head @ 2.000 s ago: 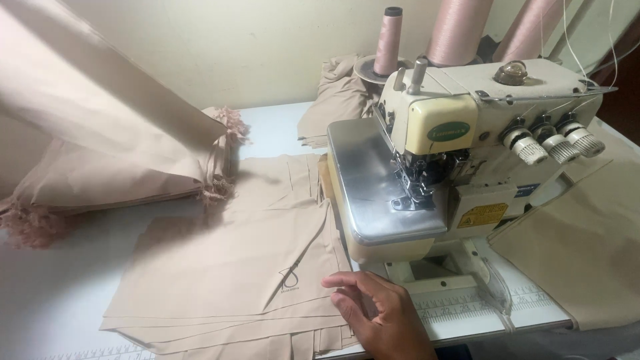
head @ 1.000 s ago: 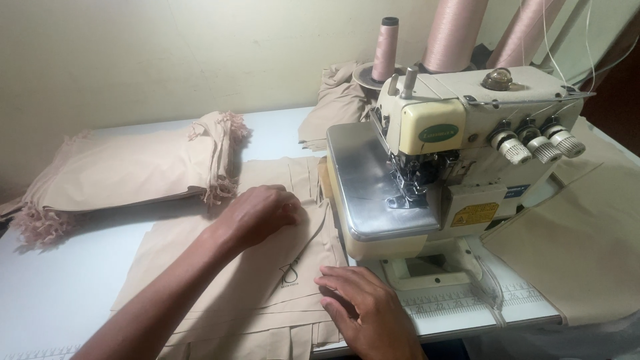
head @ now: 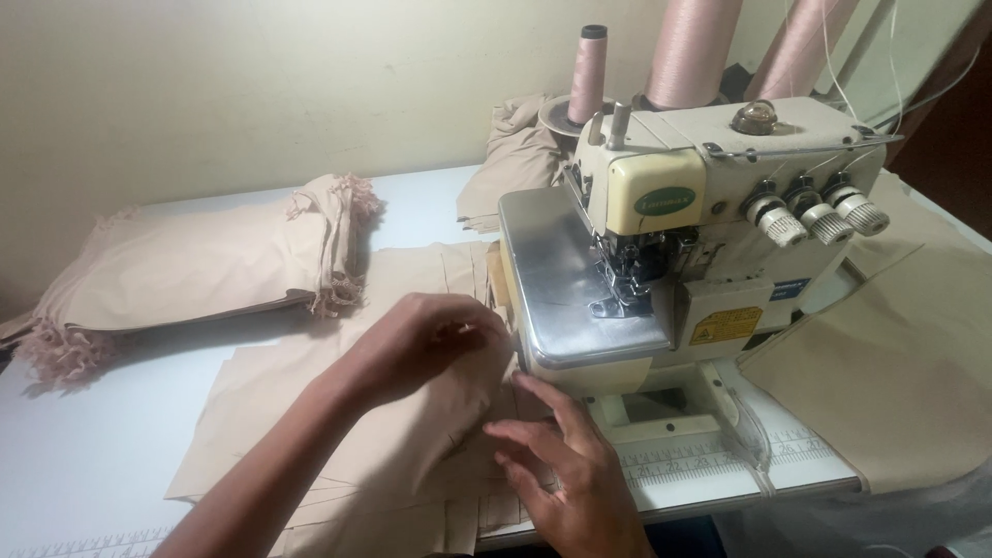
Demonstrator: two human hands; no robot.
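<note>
A stack of beige cut fabric pieces [head: 279, 411] lies on the white table, left of an overlock sewing machine [head: 775, 139]. My left hand [head: 430, 341] is over the stack with its fingers curled at the fabric's raised right edge, pinching the top piece. My right hand [head: 566, 465] rests at the stack's lower right, fingers spread and touching or just above the fabric edge. The machine's metal work plate [head: 566, 287] is just beyond both hands, and its presser foot [head: 620, 306] has no fabric under it.
A pile of beige pieces with pink thread fringes [head: 194, 263] lies at the back left. Bunched fabric [head: 515, 155] and pink thread cones [head: 694, 54] stand behind the machine. More beige fabric [head: 891, 372] hangs over the table's right front edge. A printed ruler [head: 697, 461] runs along the front.
The fabric raised at the left two seconds ago now lies on the fringed pile. My left hand came into view over the stack and has moved right, toward the machine.
</note>
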